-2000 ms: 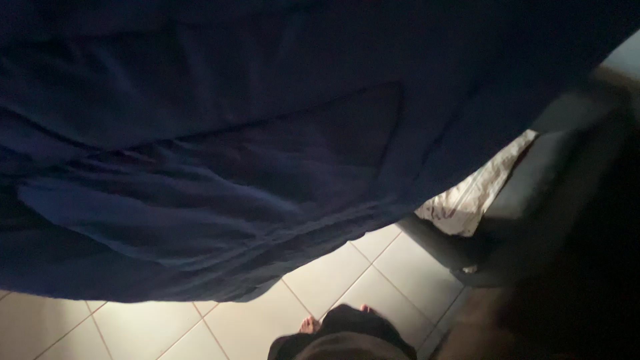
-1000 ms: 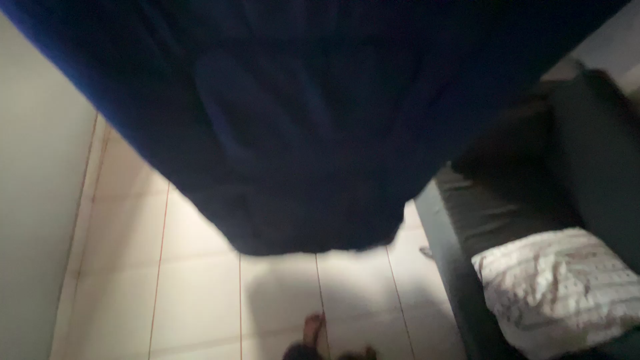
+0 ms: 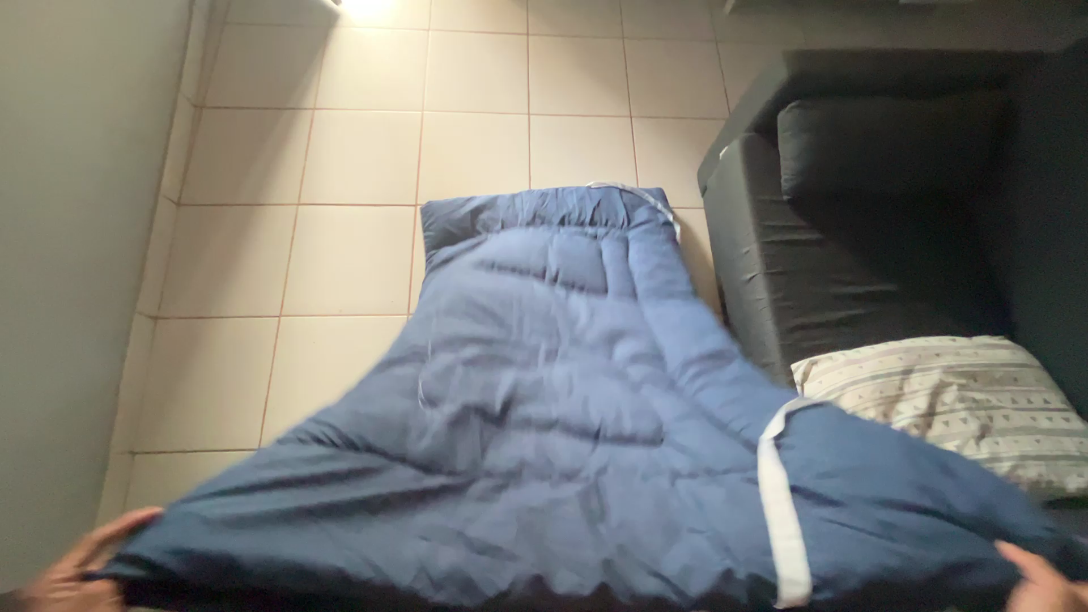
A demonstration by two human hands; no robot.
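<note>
A blue quilted padded blanket (image 3: pixel 544 374) is stretched between my two hands at the bottom of the head view, its far end lying on the tiled floor. My left hand (image 3: pixel 89 565) grips its near left corner, at the lower left edge. At the lower right, my right hand (image 3: pixel 1037 582) holds the near right edge, partly cut off by the frame. A white strap (image 3: pixel 782 501) runs across the right part of the blanket, and a thinner white strap (image 3: pixel 642 197) lies at its far end.
A dark grey sofa (image 3: pixel 748 255) stands along the right, with a dark cushion (image 3: pixel 884 149) and a patterned cream pillow (image 3: pixel 943 391) on it. A pale wall (image 3: pixel 76 212) rises at the left. Beige floor tiles (image 3: pixel 357 153) show around the blanket, with a bright light patch at the top.
The blanket, which hung raised and dark before the camera, has come down and spread out over the floor. Both hands have come into view at its near edge. The view has shifted forward.
</note>
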